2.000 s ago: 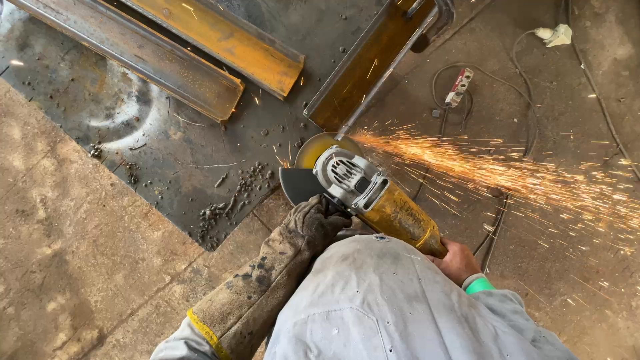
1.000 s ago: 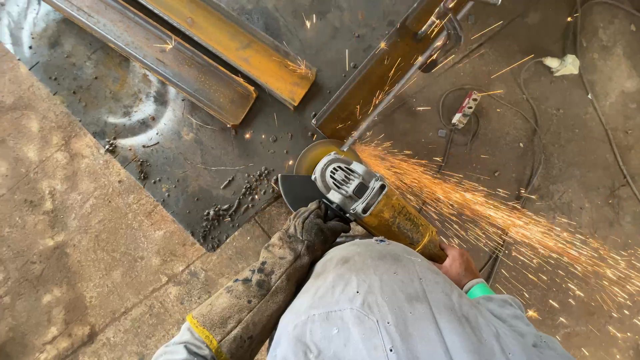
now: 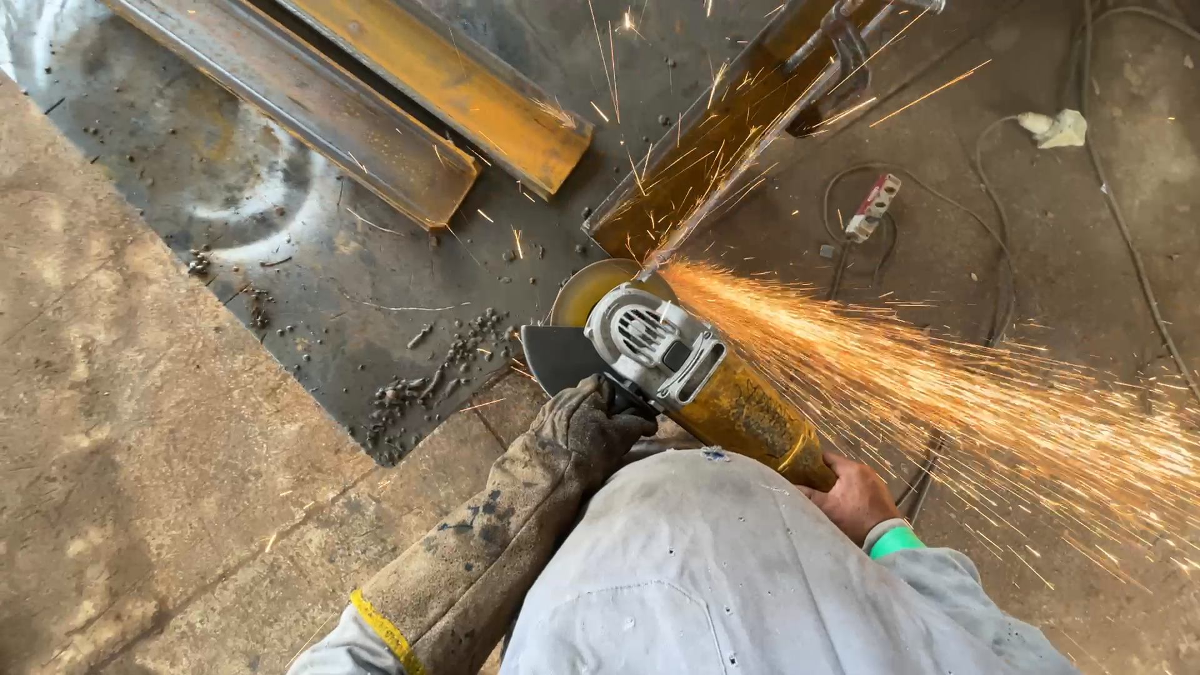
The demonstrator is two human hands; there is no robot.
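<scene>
My left hand (image 3: 591, 422), in a long, stained leather welding glove, grips the side handle of a yellow and grey angle grinder (image 3: 741, 403). The ungloved right hand (image 3: 855, 497) holds the rear of the grinder's body, its fingers partly hidden beneath it. A dark guard (image 3: 562, 356) covers part of the disc (image 3: 595, 291). The disc's far edge meets the near end of a rusty steel channel (image 3: 694, 178), and a dense stream of orange sparks (image 3: 900, 366) flies off to the right. A clamp (image 3: 844, 56) sits on the channel's far part.
Two more steel beams (image 3: 337, 112) lie side by side at the upper left on a dark metal plate (image 3: 356, 281). Grit (image 3: 422, 394) is scattered near the plate's corner. On the floor at right are a power strip (image 3: 872, 206), cables (image 3: 1008, 253) and a whitish crumpled object (image 3: 1055, 129).
Both hands keep their hold on the grinder, with the disc at the channel's end throughout. The spark stream has grown denser, and more sparks scatter over the channel and beams.
</scene>
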